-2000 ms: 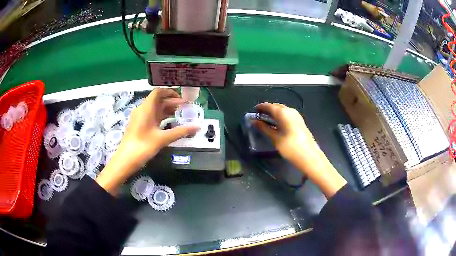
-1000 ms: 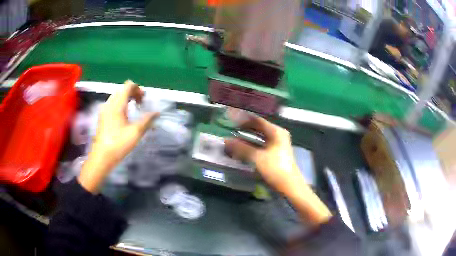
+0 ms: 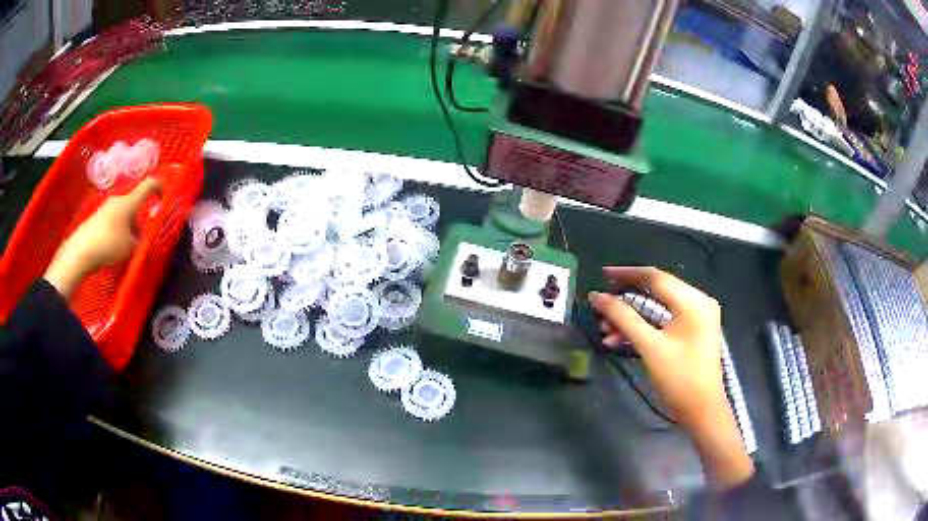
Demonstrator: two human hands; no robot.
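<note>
My left hand (image 3: 107, 236) is inside the red basket (image 3: 102, 315), fingertips by its right wall; a small pale shape shows there, but I cannot tell whether the fingers hold it. My right hand (image 3: 677, 341) is just right of the press and holds a short stack of silver bearings (image 3: 646, 307) between thumb and fingers. The press fixture (image 3: 488, 290) has a shiny ring on its centre post (image 3: 517, 259), with no toothed wheel over it. The pale ram (image 3: 536, 204) is above, apart from the post. Clear toothed wheels (image 3: 351, 259) lie heaped left of the press.
Two toothed wheels (image 3: 427, 394) lie in front of the press. Pinkish parts (image 3: 124, 161) are in the basket. Bearing stacks (image 3: 794, 382) lie at right beside the bearing carton (image 3: 829, 315). A black cable crosses the bench near my right hand. The green conveyor (image 3: 305, 97) runs behind.
My left hand has moved from over the heap into the basket. My right hand has moved right, away from the fixture, with bearings in it. The camera view has shifted, so the press appears further right.
</note>
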